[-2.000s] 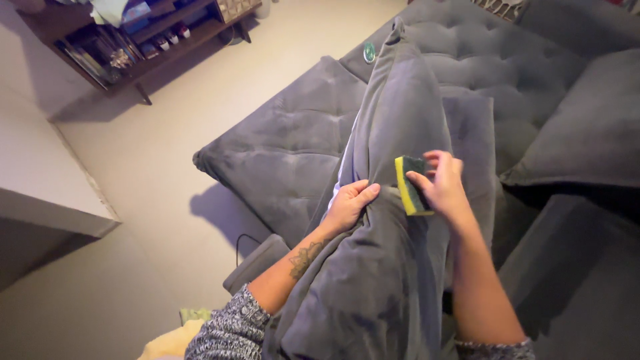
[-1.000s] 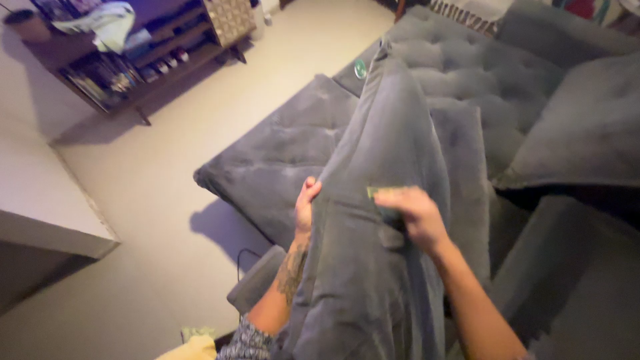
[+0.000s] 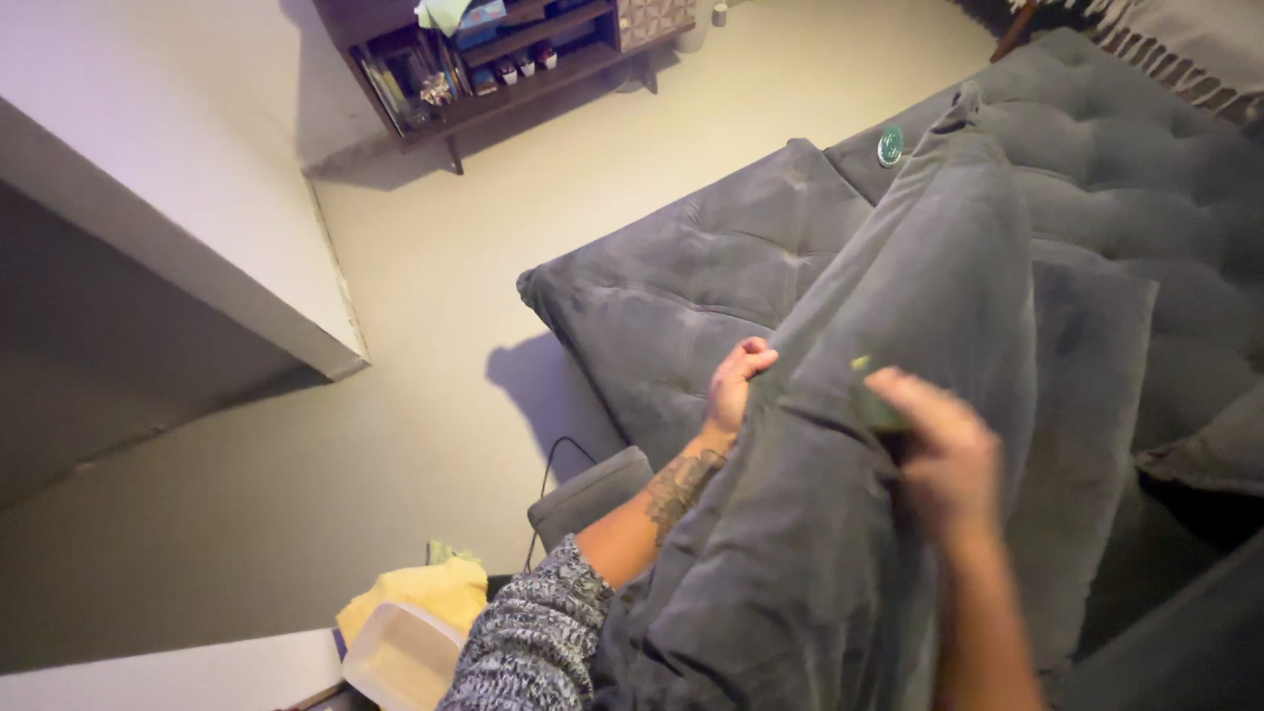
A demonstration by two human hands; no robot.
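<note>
A large grey velvet cushion (image 3: 918, 286) stands tilted up in front of me, its narrow end pointing away. My left hand (image 3: 736, 390) grips its left edge, fingertips showing at the seam. Against the face of the cushion, my right hand (image 3: 938, 434), blurred, holds a sponge (image 3: 879, 400); one yellow corner and a dark green side show, and the fingers hide the rest. Behind the cushion lies the tufted grey sofa seat (image 3: 691, 267). A round green and white object (image 3: 890, 145) rests on the sofa near the cushion's far tip.
A wooden shelf unit (image 3: 523, 94) with books and small pots stands at the far wall. At lower left are a plastic container (image 3: 405, 657) and a yellow cloth (image 3: 425, 592). A thin cable (image 3: 546, 474) runs by a grey armrest-like block (image 3: 591, 499). A fringed throw (image 3: 1165, 59) lies upper right.
My left hand gripped a fold on the cushion two seconds ago; it is now at the left edge. The right hand has brought the sponge against the fabric. The view has swung left.
</note>
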